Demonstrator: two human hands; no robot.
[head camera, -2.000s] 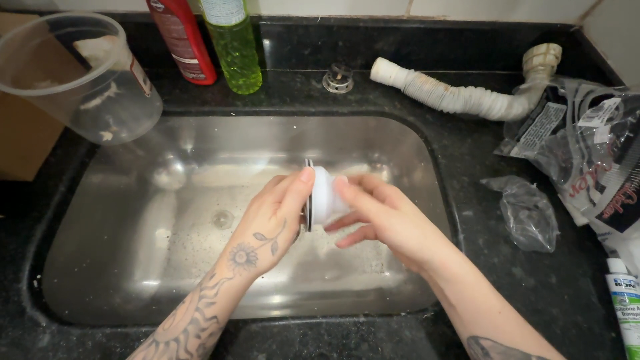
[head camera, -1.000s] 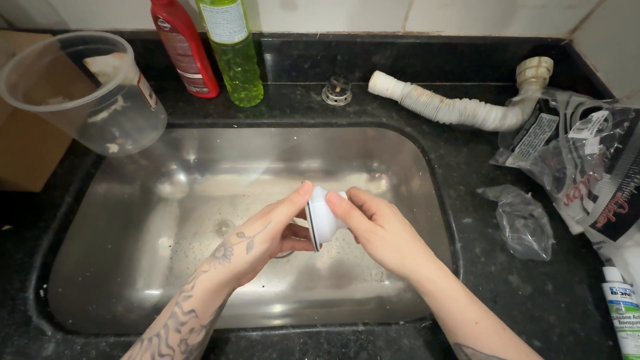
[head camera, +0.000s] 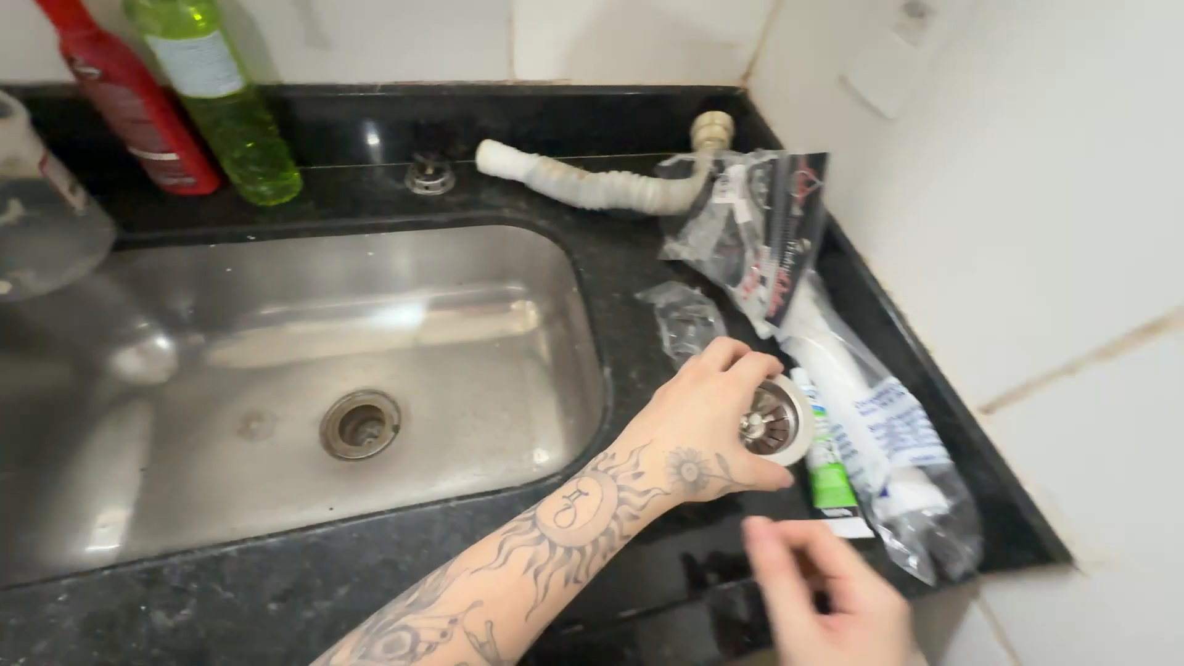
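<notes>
My left hand (head camera: 717, 421) is over the black countertop right of the sink, its fingers around a sink strainer with a metal basket and rim (head camera: 793, 427). Near the front edge is my right hand (head camera: 828, 578), blurred, its thumb and fingers curled close; whether anything sits between them cannot be told. A green and white tube (head camera: 830, 462) lies just beyond the strainer, beside a white plastic part in a clear bag (head camera: 874, 416). In the steel sink (head camera: 462, 370), the round drain opening (head camera: 361, 425) shows.
A corrugated drain hose (head camera: 601, 188), a printed plastic bag (head camera: 768, 222) and a crumpled clear bag (head camera: 684, 319) lie at the right. Along the back stand a metal drain piece (head camera: 431, 176), a green bottle (head camera: 231, 120) and a red bottle (head camera: 139, 111). A plastic tub (head camera: 51, 222) is far left.
Both hands have moved from over the sink to the counter at its right. The white piece that they held together is out of both hands' visible grasp. The view has swung right.
</notes>
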